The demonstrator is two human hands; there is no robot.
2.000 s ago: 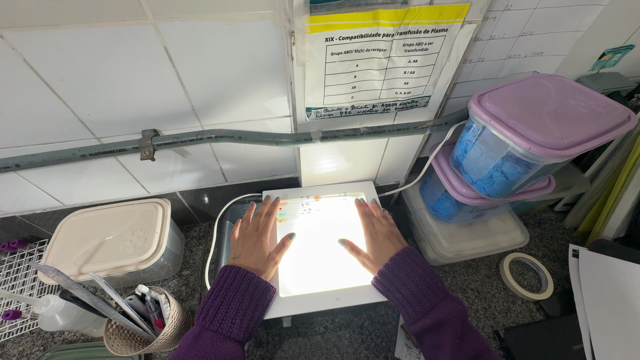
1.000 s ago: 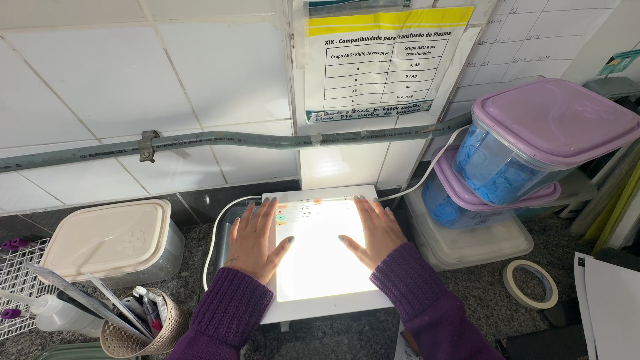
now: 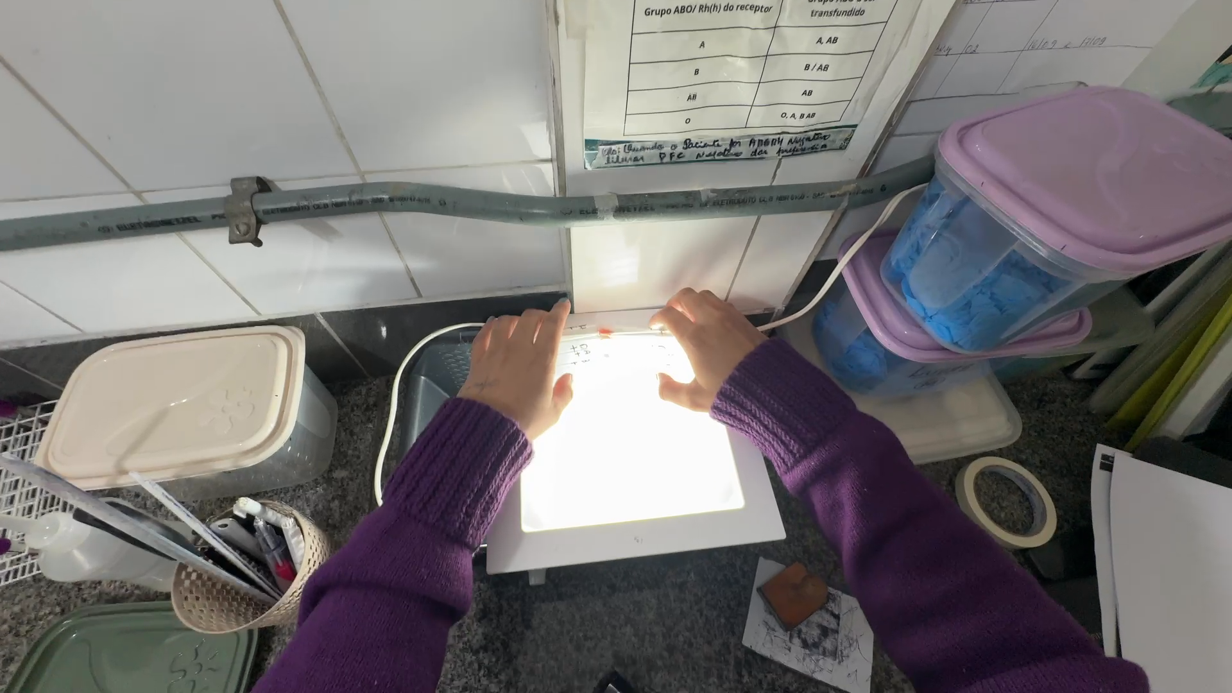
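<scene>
A white light box (image 3: 635, 544) with a brightly glowing panel lies tilted against the tiled wall. Small coloured spots and handwritten marks show near the top of the panel; glare hides the rest. My left hand (image 3: 520, 368) lies at the upper left of the light box, its fingertips near the top edge. At the upper right, my right hand (image 3: 705, 351) has bent fingers over the top edge and its thumb toward the panel. Whether either hand grips anything is hard to see. A white cable (image 3: 388, 423) runs behind the box, which partly covers a dark tray (image 3: 423, 385).
Lidded tubs of blue material (image 3: 1001, 260) are stacked at right, near masking tape (image 3: 1006, 502) and papers (image 3: 1169, 568). A wooden block (image 3: 794, 595) sits on paper below. At left stand a beige-lidded container (image 3: 183, 404) and a woven pen basket (image 3: 217, 602). A grey conduit (image 3: 481, 204) crosses the wall.
My right hand has moved up toward the top edge of the light box, and its fingers are more bent. The left hand remains at the upper left. The view has shifted down and closer.
</scene>
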